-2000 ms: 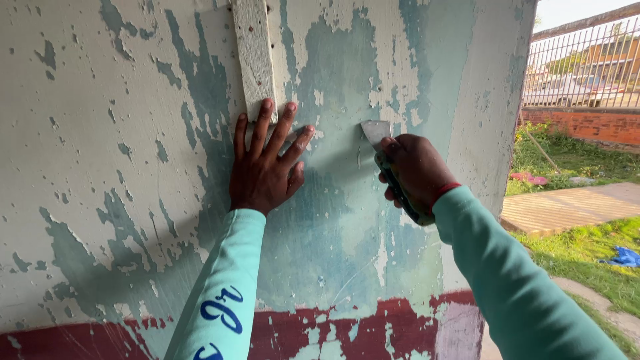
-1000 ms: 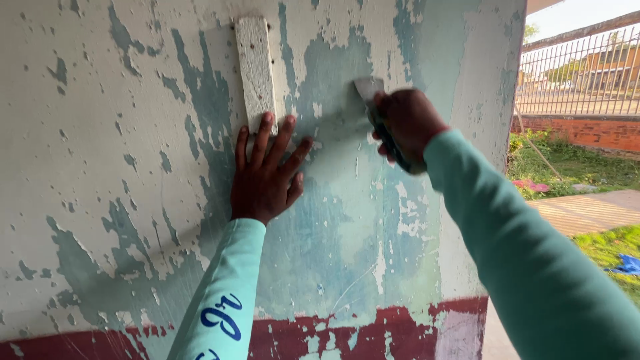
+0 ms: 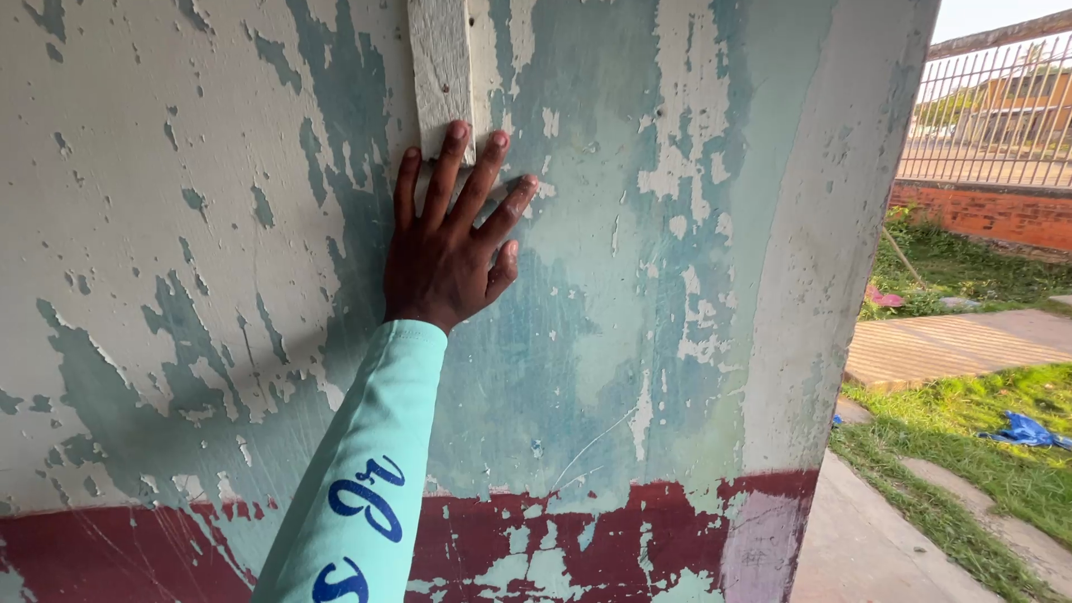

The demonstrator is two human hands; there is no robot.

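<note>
My left hand (image 3: 448,243) rests flat on a wall (image 3: 569,335) of peeling white and blue-green paint, its fingers spread and nothing held. Two of its fingertips touch the lower end of a whitish wooden strip (image 3: 442,71) fixed upright on the wall. A turquoise sleeve (image 3: 360,469) bearing writing covers that forearm. Bare patches of blue-green show around the hand, with flaking white paint (image 3: 682,109) to its right. My right hand is out of view, and so is the scraper seen in the earlier frames.
A dark red painted band (image 3: 578,536) runs along the wall's lower part. Past the wall's right edge lie a concrete path (image 3: 879,536), grass with a blue cloth-like thing (image 3: 1026,430), a paved slab (image 3: 955,343), and a brick wall (image 3: 988,216) under a metal fence.
My right hand, which held a scraper against the wall in both earlier frames, has left the view. The left hand stays on the wall by the wooden strip.
</note>
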